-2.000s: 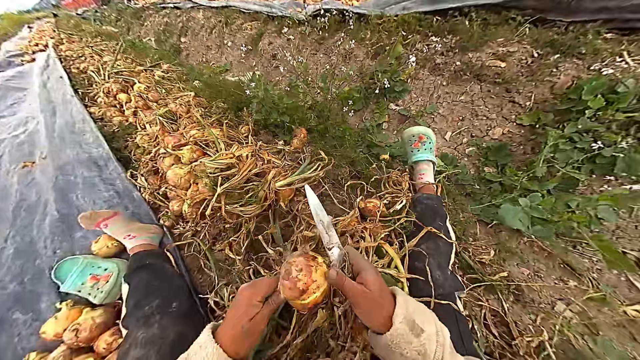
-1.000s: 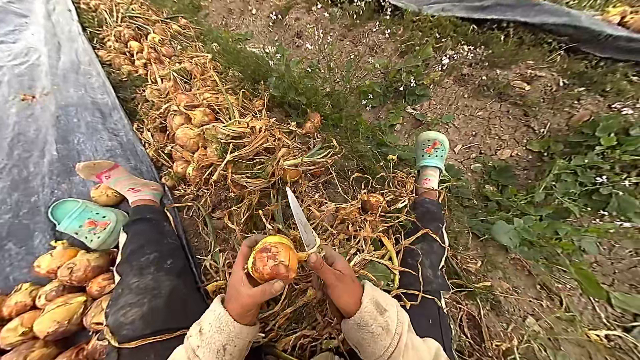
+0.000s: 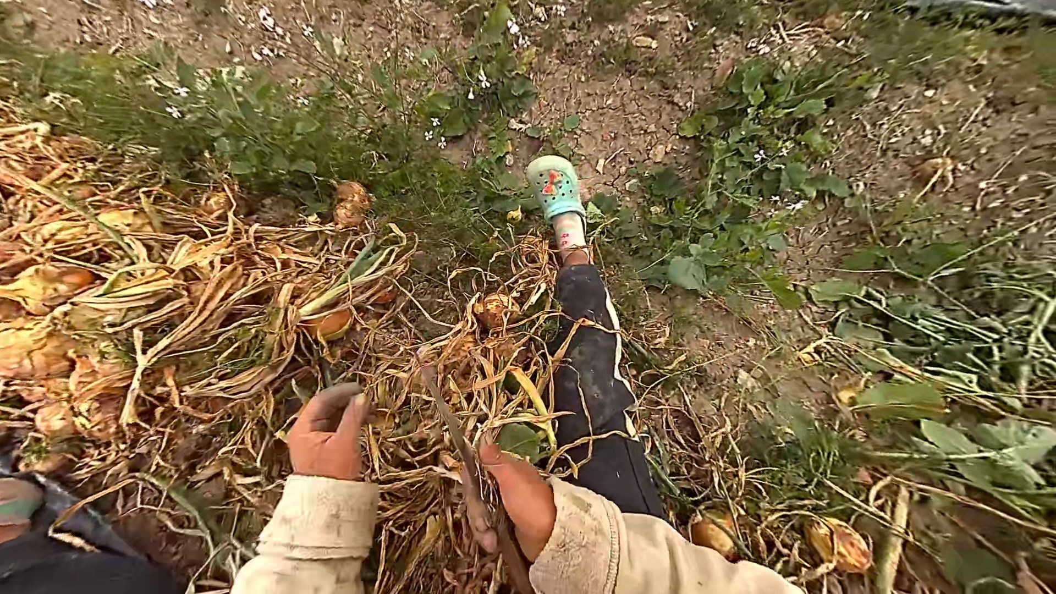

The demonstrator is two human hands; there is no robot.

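Note:
My right hand [image 3: 518,495] is closed around the handle of a knife [image 3: 454,421], whose blade points up and away over dry onion tops. Nothing shows in my left hand [image 3: 330,433], whose thumb and fingers are apart above the dry leaves. Beyond it, an onion [image 3: 328,323] with its leaves lies at the edge of the heap. Another onion [image 3: 496,311] rests among dry stalks beside my right leg.
Heaped onions [image 3: 41,289] with dried tops cover the left side. My right leg [image 3: 590,371] stretches forward, ending in a green clog [image 3: 554,186]. Leafy weeds [image 3: 726,247] and cracked soil lie beyond and to the right, with more onions [image 3: 840,544] at lower right.
The onion that was in my left hand is no longer there. My hands have moved apart, and the knife remains in my right hand. The view has swung right.

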